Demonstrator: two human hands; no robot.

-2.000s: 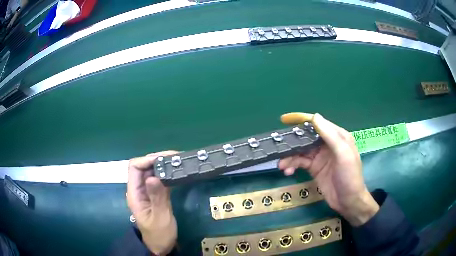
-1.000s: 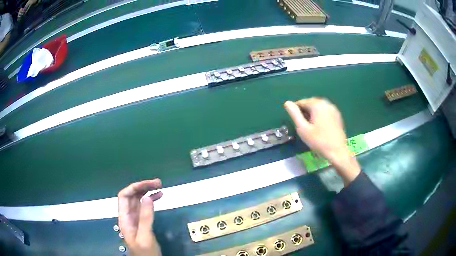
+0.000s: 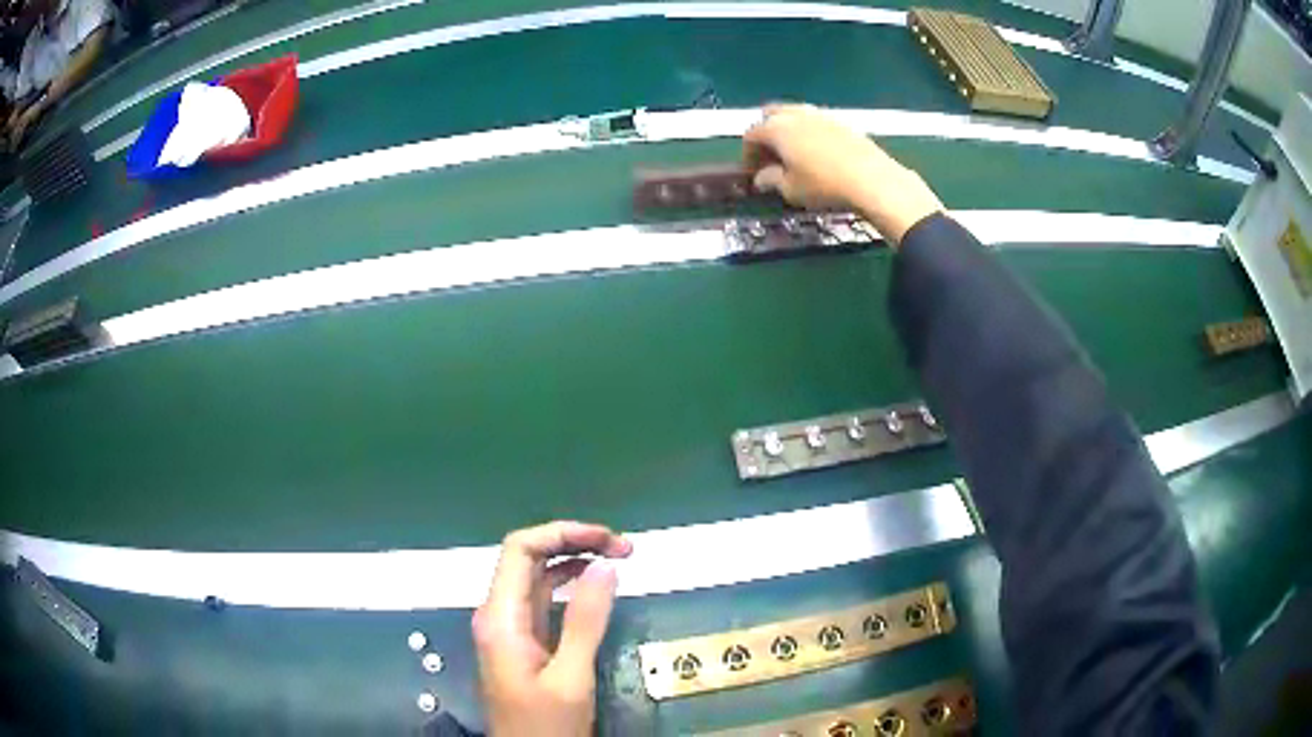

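My right hand (image 3: 813, 156) reaches over the far belt, its fingers on the right end of a blurred brownish plate (image 3: 684, 190). My left hand (image 3: 547, 619) is half curled over the near bench, thumb and fingertips apart, with nothing clear in it. A dark fixture base (image 3: 835, 438) with silvery round pieces lies on the near belt, its right end hidden by my sleeve. Another fixture base (image 3: 784, 238) lies on the middle white rail. Two brass-coloured plates (image 3: 799, 644) lie on the bench, the nearer cut off by the frame edge. Small round components (image 3: 432, 662) lie left of my left hand.
Red and blue bins (image 3: 266, 112) hold a white cloth at far left. Stacked brass-coloured plates (image 3: 981, 61) are at far right. A small green-and-white item (image 3: 612, 127) is on the far rail. A white machine box (image 3: 1273, 274) and small brass-coloured plate (image 3: 1237, 337) are at right.
The fixture base held in both hands was set on the near belt. My right hand then reached to the far belt and took the plate, now further left. The view has shifted.
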